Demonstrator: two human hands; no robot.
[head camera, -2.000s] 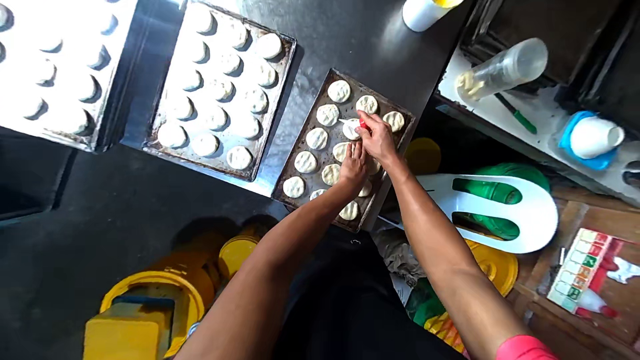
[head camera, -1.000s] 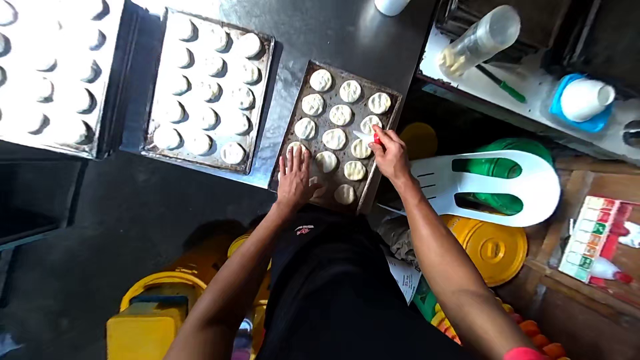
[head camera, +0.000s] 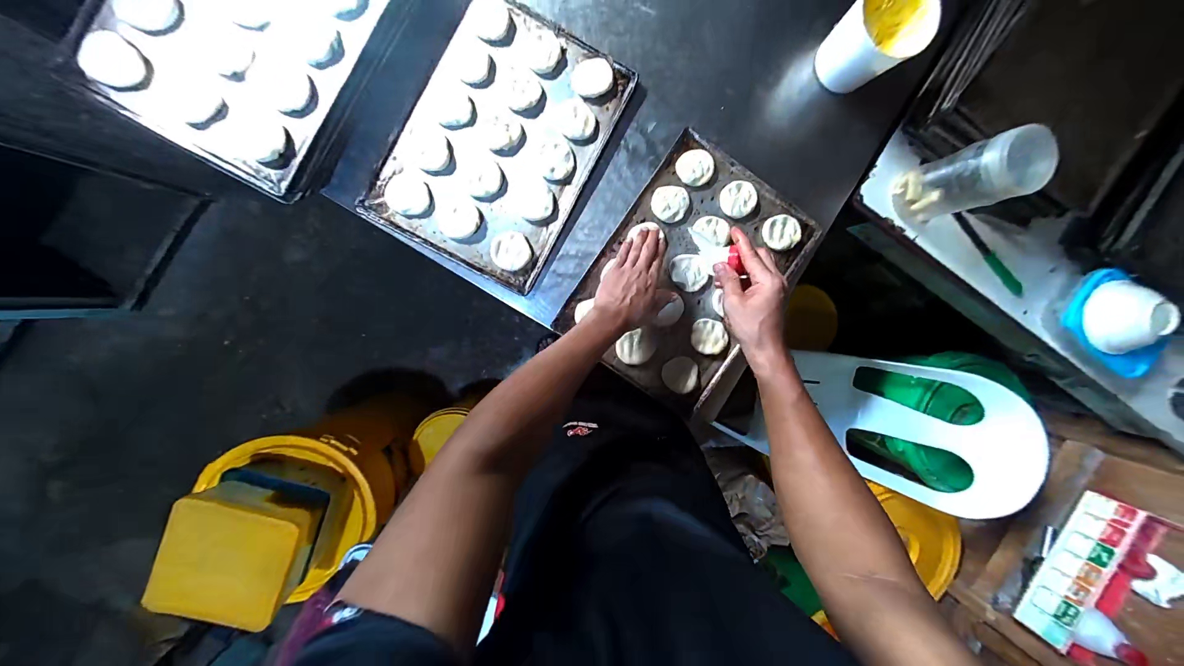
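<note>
A dark metal baking tray (head camera: 805, 242) bearing rows of round flattened dough pieces (head camera: 781, 232) lies at the table's near edge. My right hand (head camera: 756, 301) grips a small tool (head camera: 731, 261) with a red handle and a pale blade over the dough pieces in the tray's middle; its exact kind is unclear. My left hand (head camera: 632, 282) lies flat, fingers spread, over dough pieces on the left side of the same tray. Several of these pieces show pressed or cut lines. Some dough is hidden under my hands.
Two more trays of dough rounds, a middle one (head camera: 618, 120) and a far left one (head camera: 301, 176), lie alongside. A white container with yellow contents (head camera: 846, 55) stands beyond. At right are a clear plastic jar (head camera: 1004, 173), a green-handled tool (head camera: 1002, 274) and a white plastic chair (head camera: 1008, 462).
The left hand has moved from the tray's near left corner farther up its left side. The right hand, still holding the red-handled tool, has shifted from the right-side row toward the tray's middle.
</note>
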